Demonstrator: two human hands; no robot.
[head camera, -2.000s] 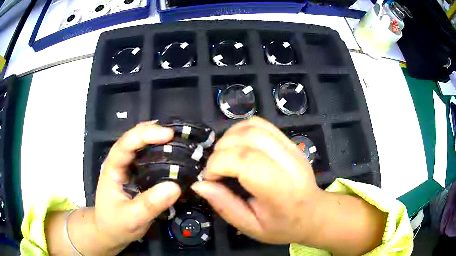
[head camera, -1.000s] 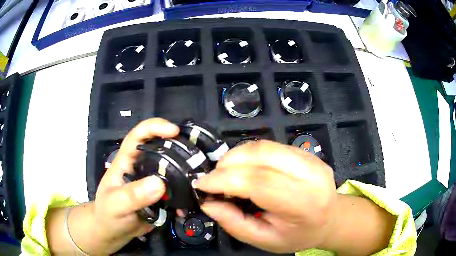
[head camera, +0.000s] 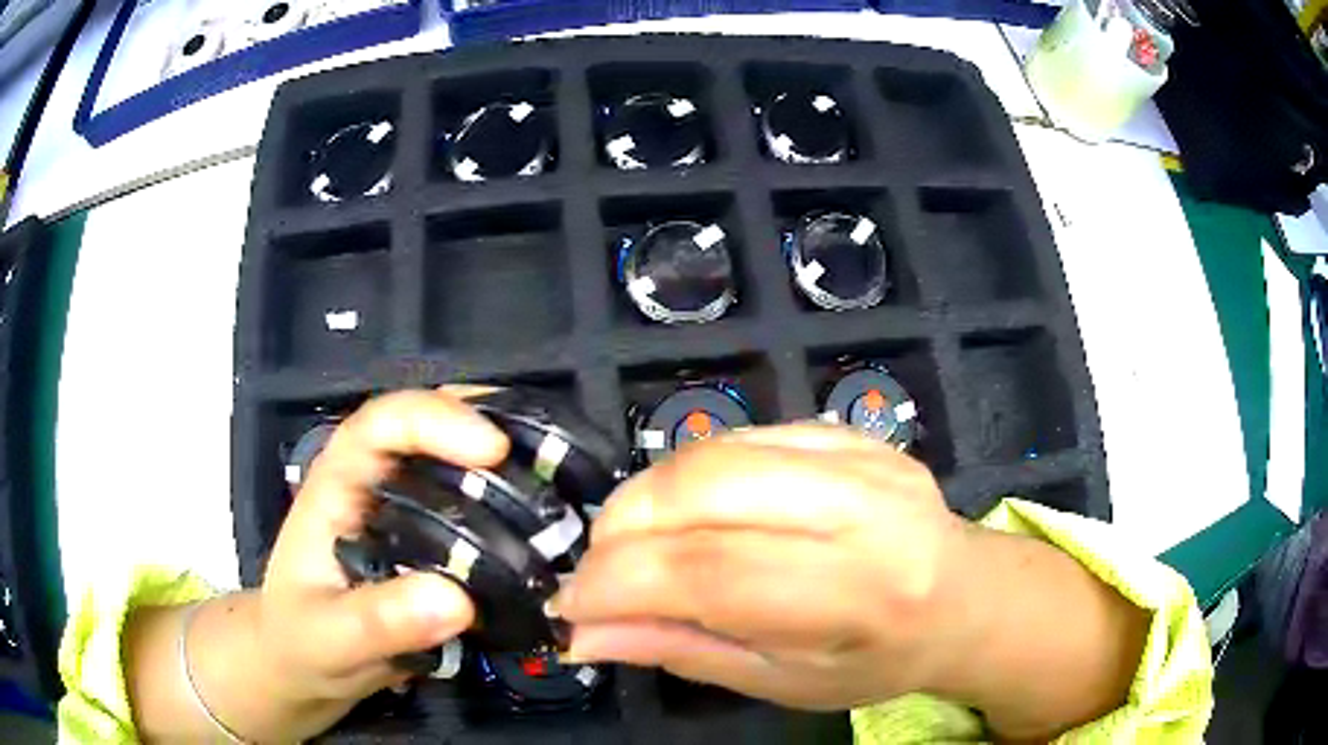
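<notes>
My left hand (head camera: 342, 560) holds a stack of several round black strapless watches (head camera: 481, 510), tilted on edge, with small white tabs at their rims. My right hand (head camera: 757, 568) is at the right side of the stack, thumb and fingertips together at the rim of the nearest watch; whether they pinch a tab is hidden. The black foam tray (head camera: 583, 349) lies below. A watch with a red centre (head camera: 699, 422) lies in a pocket behind my right hand, and another (head camera: 536, 672) lies under the stack.
Glossy watches (head camera: 680, 271) sit in pockets of the back rows. One left pocket holds a loose white tab (head camera: 341, 320). Blue-edged trays (head camera: 248, 58) stand behind, a jar (head camera: 1100, 70) at upper right, another black tray (head camera: 21, 437) at the far left edge.
The stack and my left hand have moved slightly down, and the watches have tilted. My right hand has shifted lower, uncovering a red-centred watch in the tray.
</notes>
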